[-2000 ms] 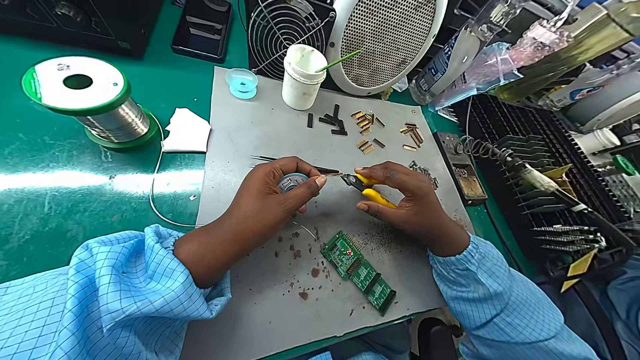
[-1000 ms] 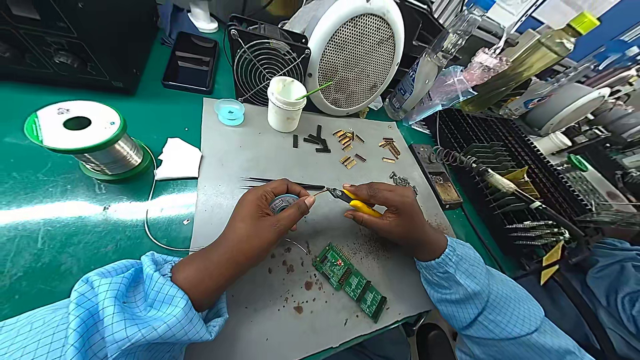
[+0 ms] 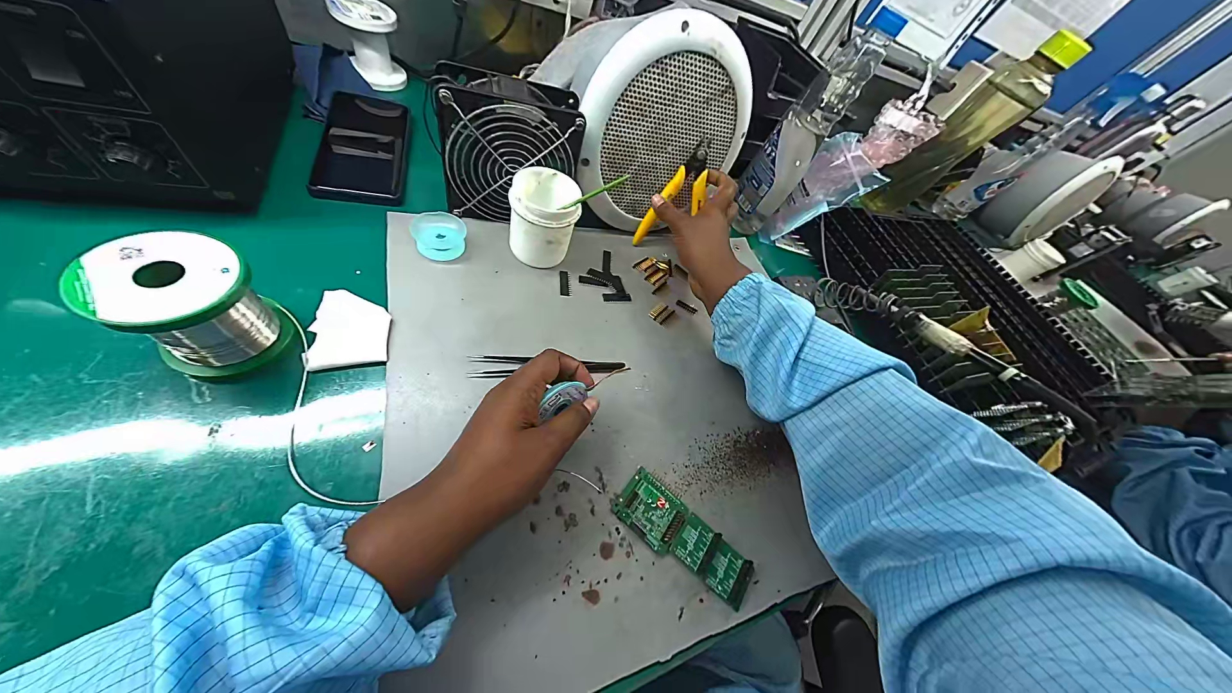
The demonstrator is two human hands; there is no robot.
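Note:
My left hand (image 3: 510, 433) holds a small spool of desoldering braid (image 3: 562, 397) between thumb and fingers, and a short copper-coloured end sticks out to the right. Black tweezers (image 3: 491, 366) lie on the grey mat just beyond that hand. Far forward, my right hand (image 3: 703, 226) grips yellow-handled cutters (image 3: 664, 200), their dark jaws pointing up in front of the round metal grille. Black and gold pin headers (image 3: 656, 274) lie on the mat near my right wrist. Green circuit boards (image 3: 681, 534), joined in a row, rest nearer me, below both hands.
A large solder wire spool (image 3: 173, 298) and a folded white wipe (image 3: 348, 330) are at the left. Behind the mat (image 3: 462, 318) stand a fan (image 3: 510, 144), a white pot (image 3: 542, 219) with a green stick, and a round grille (image 3: 669, 115). Bottles and a black rack (image 3: 924, 279) occupy the right.
My right hand has moved forward with the cutters, away from my left hand and the braid, to the front of the round grille. My left hand still holds the small spool.

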